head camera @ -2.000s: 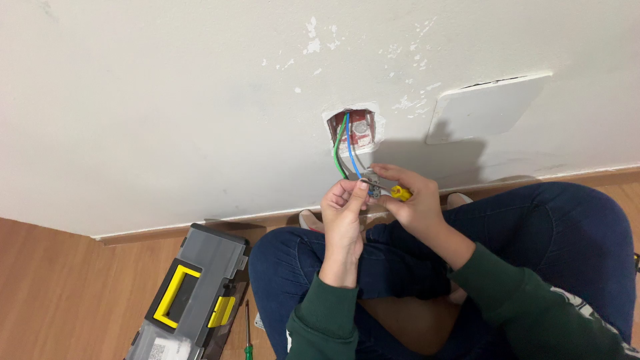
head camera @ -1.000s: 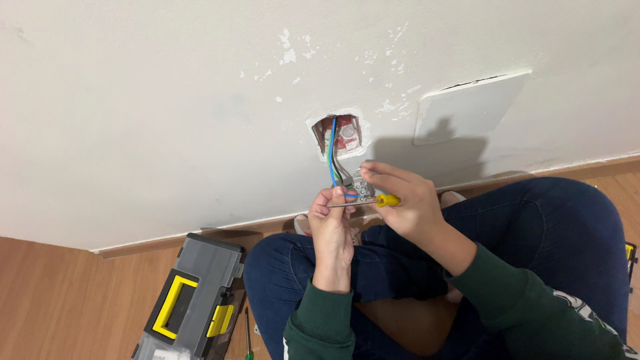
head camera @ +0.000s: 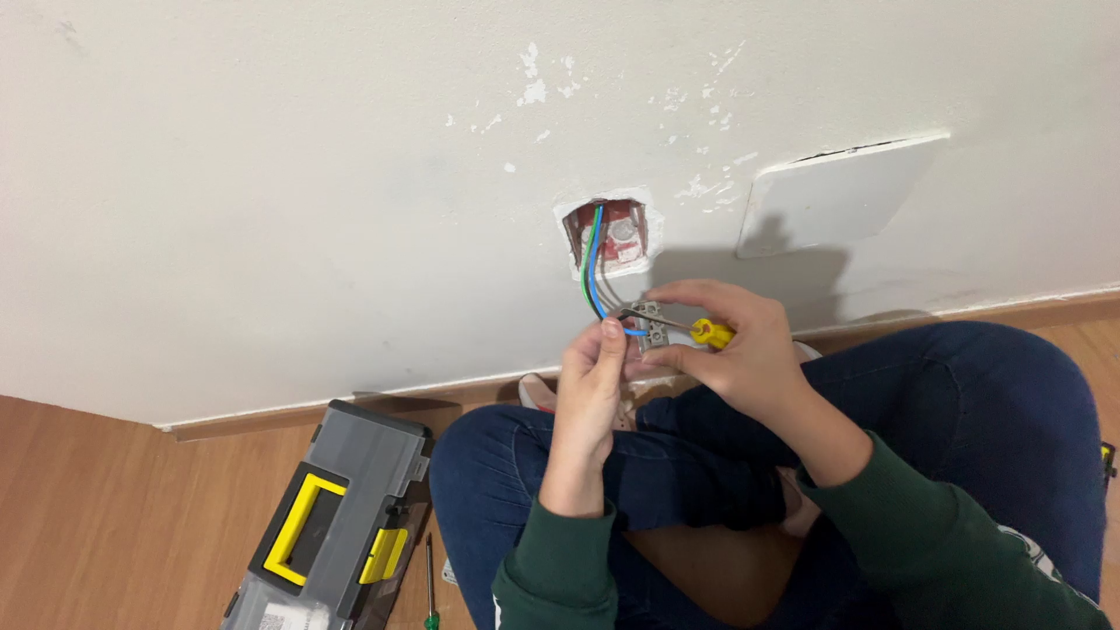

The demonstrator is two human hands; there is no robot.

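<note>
Below an open wall box, blue wire and green wire hang down to a grey outlet module with screw terminals. A blue wire end meets the module's left side; a dark wire lies close above it. My left hand pinches the wires between thumb and fingers, beside the module. My right hand grips the module by its upper and lower ends. It also keeps a screwdriver with a yellow handle in the palm, its shaft crossing over the module. The left fingers behind the module are partly hidden.
A grey and black toolbox with yellow handle and latch lies on the wood floor at left. Beside it is a screwdriver with a green handle. A white cover plate is on the wall at right. My crossed legs are below my hands.
The yellow-handled screwdriver's shaft lay across toward my left fingers a second ago; now it angles over the module's upper part. Both hands stay close together below the wall box.
</note>
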